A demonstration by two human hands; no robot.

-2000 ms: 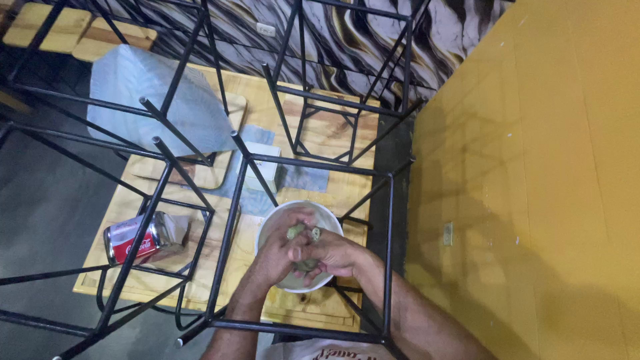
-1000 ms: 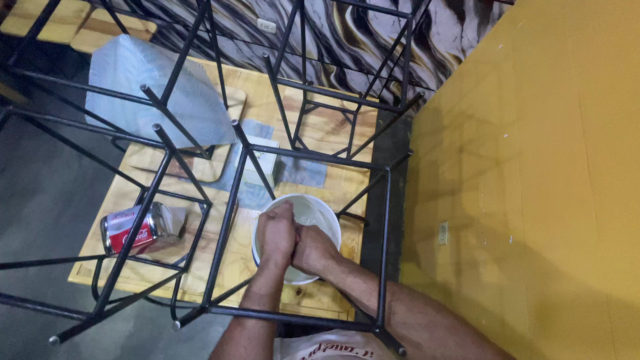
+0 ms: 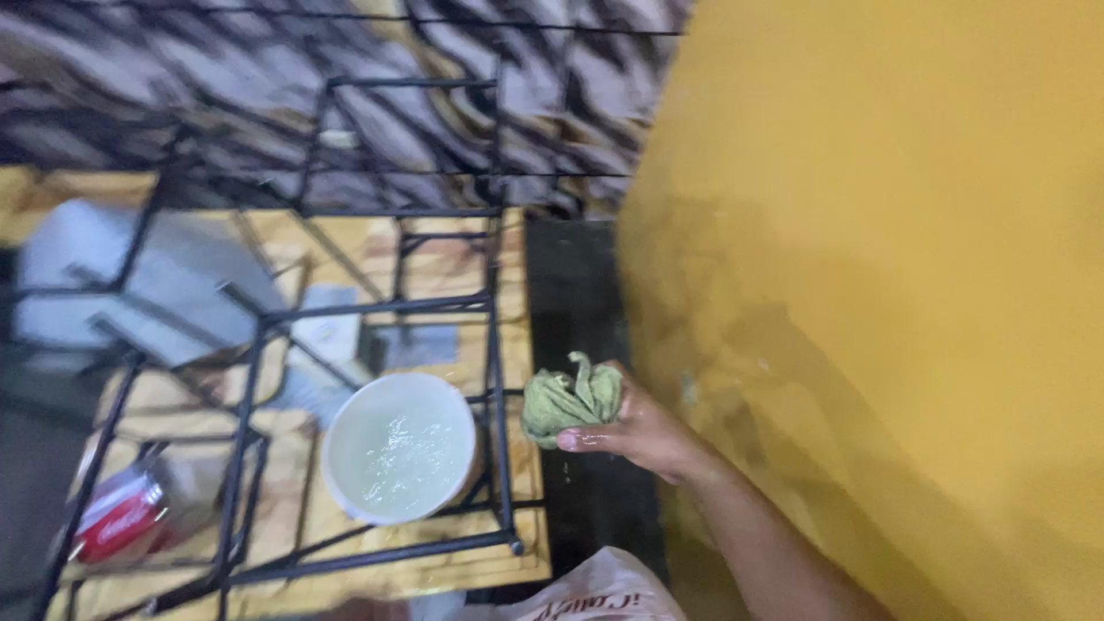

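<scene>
A bunched, wet green cloth (image 3: 571, 404) is in my right hand (image 3: 625, 435), out to the right of the table edge, with drops falling below it. To its left, a white bucket (image 3: 329, 461) holds rippling water and stands among the black metal legs over the wooden table. My left hand is not visible; only a blurred bit of skin shows at the bottom edge.
Black metal frames (image 3: 379, 306) with upright legs cover much of the wooden table (image 3: 431, 576). A red Coca-Cola can or container (image 3: 121, 522) lies at the left, near a pale translucent bag (image 3: 172, 285). A yellow wall (image 3: 862, 216) rises at the right.
Both hands were together in the bucket. My right hand has come out and moved right with the green cloth, and my left hand has left the bucket. The view has shifted.
</scene>
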